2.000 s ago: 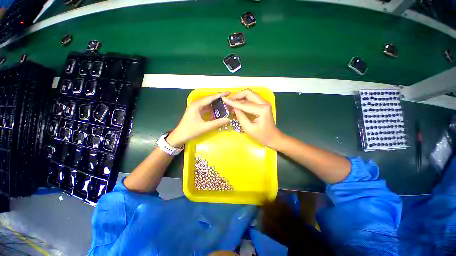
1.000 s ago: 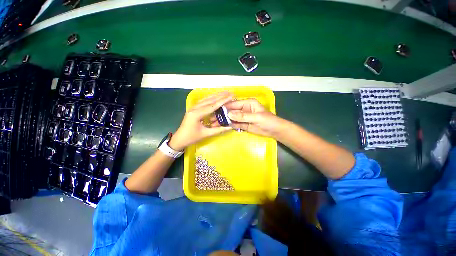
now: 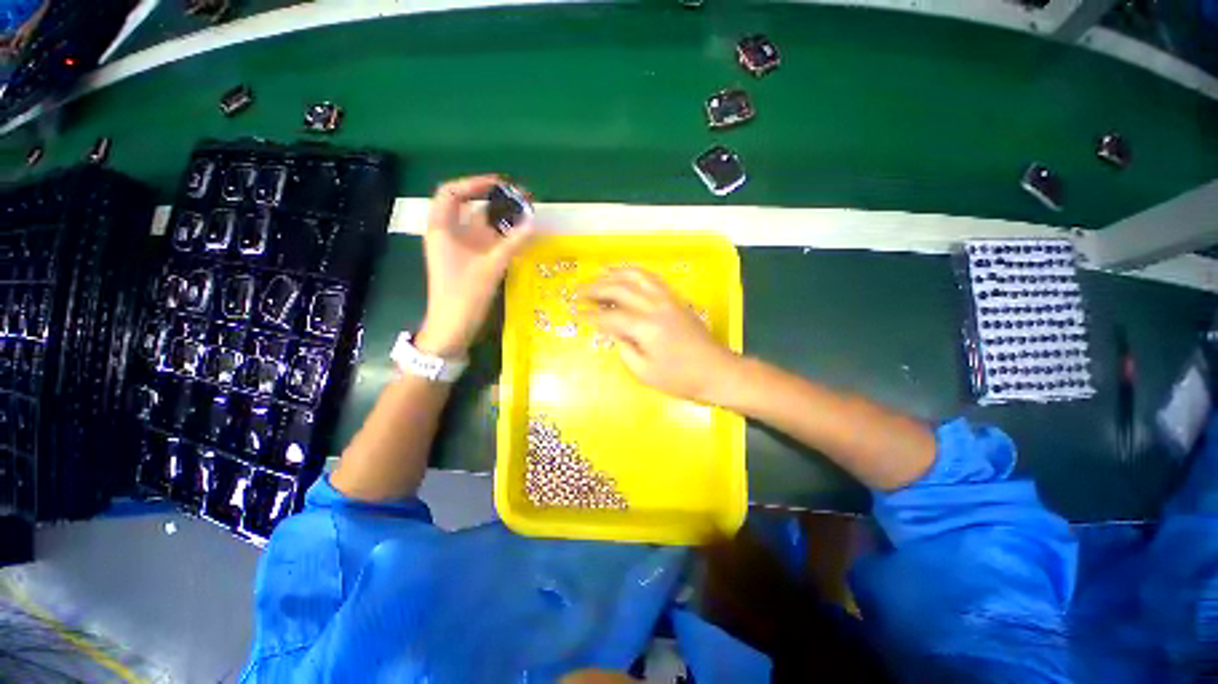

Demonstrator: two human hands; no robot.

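Observation:
My left hand (image 3: 468, 247) holds a small dark watch case (image 3: 508, 209) with a shiny rim in its fingertips, above the white strip beyond the tray's far left corner. My right hand (image 3: 657, 334) is over the far half of the yellow parts tray (image 3: 628, 519), fingers bent and a little blurred; whether it holds a small part cannot be told. Small metal parts (image 3: 564, 470) lie heaped in the tray's near left corner, and more lie scattered at its far end around my right fingers.
A black blister tray (image 3: 247, 334) with cases lies at left, beside stacked trays (image 3: 40, 334). A green conveyor (image 3: 561, 134) carries spaced cases behind the white strip. A dotted small-parts holder (image 3: 1029, 321) and a thin dark tool (image 3: 1127, 401) lie at right.
My hands have parted. My left hand has moved up and left with the case, and my right hand is now over the scattered parts. The cases on the conveyor have shifted right.

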